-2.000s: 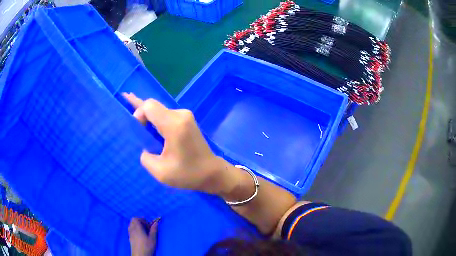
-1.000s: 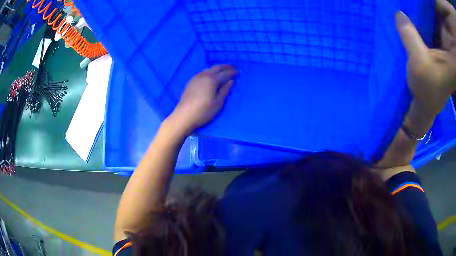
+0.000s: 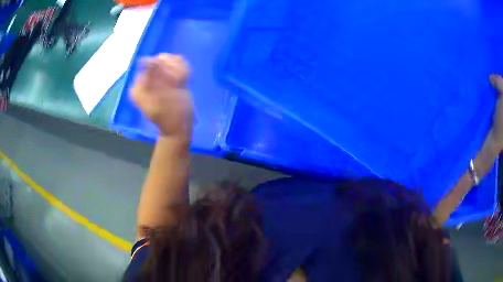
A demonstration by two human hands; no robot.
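Note:
A large blue tote [image 3: 358, 82] is raised and tilted, filling the upper right of the view. My right hand [image 3: 497, 113], with a bracelet at the wrist, is at the tote's far right side, gripping its edge; it is partly cut off by the picture's edge. My left hand [image 3: 162, 93] is off the raised tote, over a blue bin [image 3: 190, 47] at left. It is blurred with fingers curled; whether it holds anything cannot be told. Another blue bin [image 3: 265, 135] lies partly under the raised tote.
A white sheet [image 3: 105, 69] lies on the green bench [image 3: 60, 93] at left. Dark and red harnesses [image 3: 38, 22] lie at upper left. Orange coiled hose [image 3: 135, 2] shows at the top edge. Grey floor with a yellow line [image 3: 71, 212] is at lower left.
My left hand has come off the inside of the raised tote and moved left. The tote has turned, and its gridded side no longer shows clearly. My right hand stays at its right side.

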